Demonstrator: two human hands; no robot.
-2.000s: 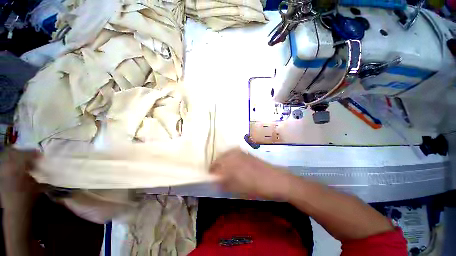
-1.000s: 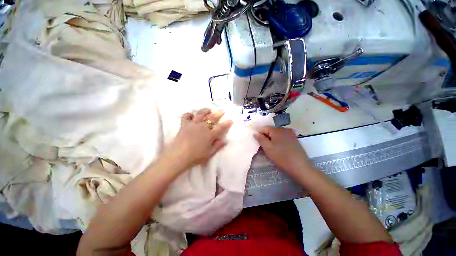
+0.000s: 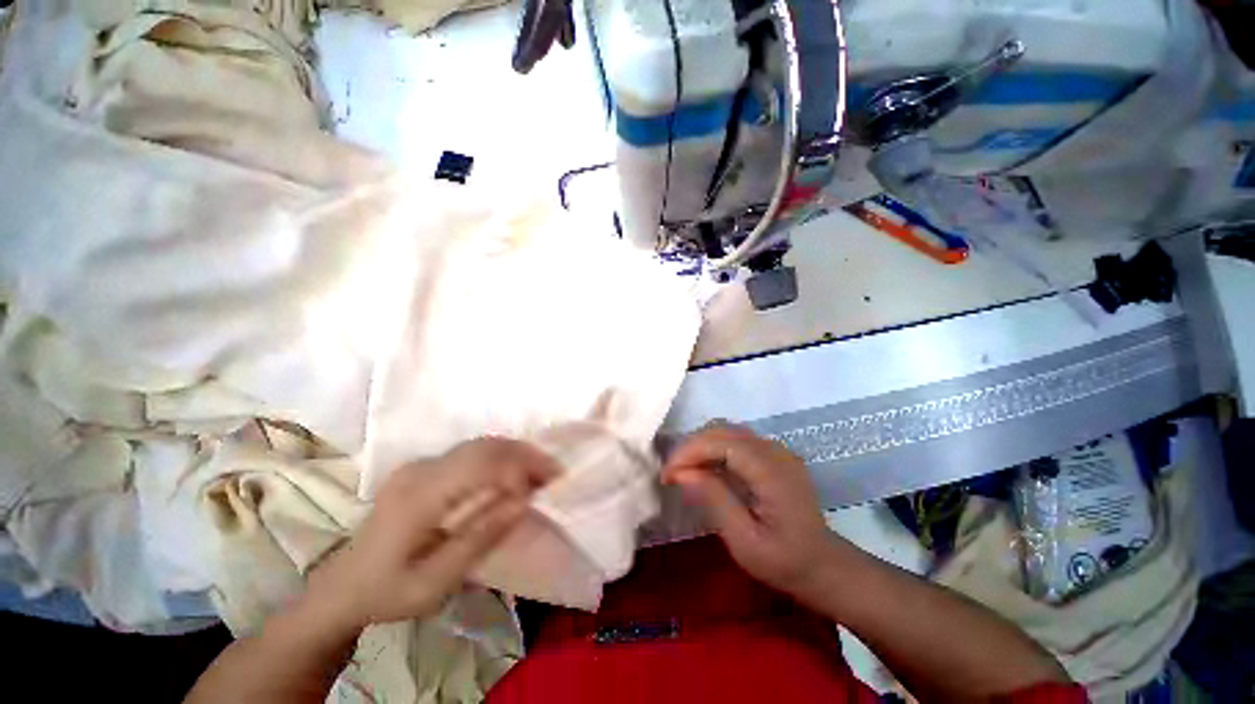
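Observation:
A pale cream garment piece lies on the white table from the presser foot towards the front edge. My left hand holds its near part, with fingers bent over the cloth. My right hand is at the right edge of the same cloth, thumb and fingertips close together; whether they pinch the cloth is not clear. The cloth is bunched up between my hands. The sewing machine head stands above the cloth's far end. The needle is too small and bright to make out.
A large cream heap covers the left side. A small black square lies on the table beyond the cloth. An orange-and-blue tool and a black clump lie right of the needle. A printed plastic packet is below the table edge.
Both hands have moved from beside the presser foot back to the table's front edge. The near part of the cloth is now gathered between them. The view has shifted slightly.

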